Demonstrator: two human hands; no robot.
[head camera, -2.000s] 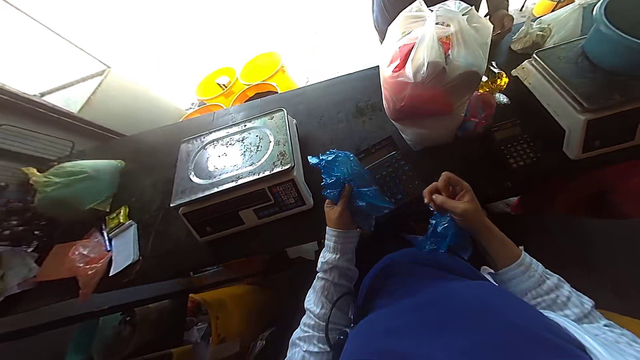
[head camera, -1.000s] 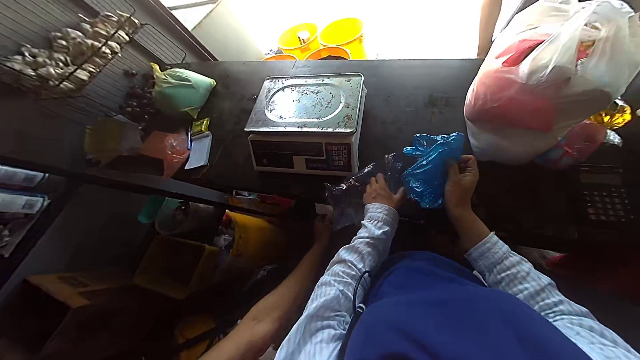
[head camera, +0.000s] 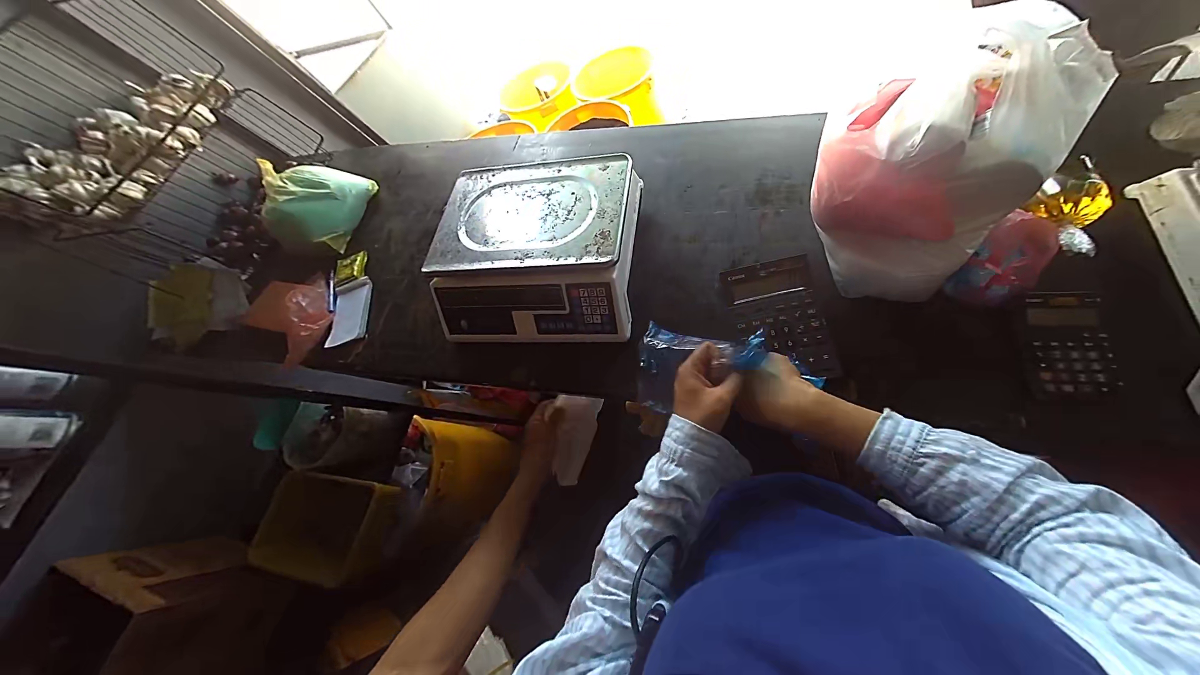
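My left hand and my right hand are close together at the near edge of the dark counter, both closed on a crumpled blue plastic bag. The bag spreads out left of my left hand, and a bit of it shows past my right hand, which is blurred. A black calculator lies just beyond my hands. Up and to the left stands a digital weighing scale with a bare, worn metal plate.
Full white carrier bag at right, beside a bag of yellow liquid and another calculator. Green bag and notepad at left. Another person's arm reaches under the counter near yellow bins.
My hands have come together on the blue bag; one second ago they were farther apart. The other person's hand now holds something white. The view has shifted.
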